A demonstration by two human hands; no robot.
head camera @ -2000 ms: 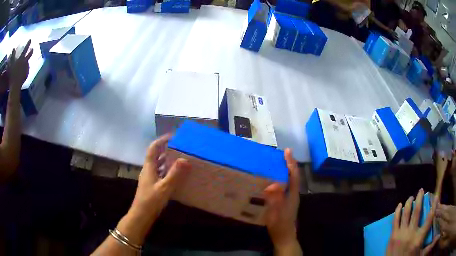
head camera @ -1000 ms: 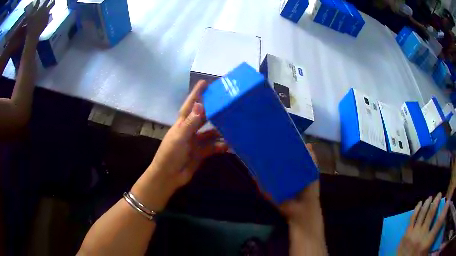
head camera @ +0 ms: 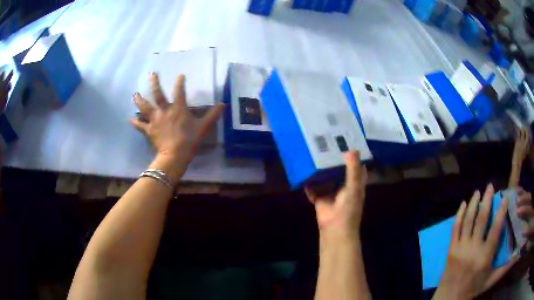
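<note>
My right hand (head camera: 339,199) grips the near end of a blue and white retail carton (head camera: 319,117), its printed white face up, over the table edge. My left hand (head camera: 173,126) is spread, fingers apart, over the near side of a plain white-topped carton (head camera: 187,73); whether it touches the carton I cannot tell. Between them a carton with a dark picture patch (head camera: 249,76) lies on the table, close beside the held carton.
More cartons (head camera: 375,111) stand in a row to the right on the white table (head camera: 117,140). A blue carton (head camera: 55,67) stands at left. At lower right another person's hands (head camera: 477,246) hold a light-blue carton (head camera: 436,243). Further cartons stand at the back.
The held carton has turned from its blue side to its printed white face and moved right, now in my right hand alone. My left hand has let go and reached left over the white-topped carton.
</note>
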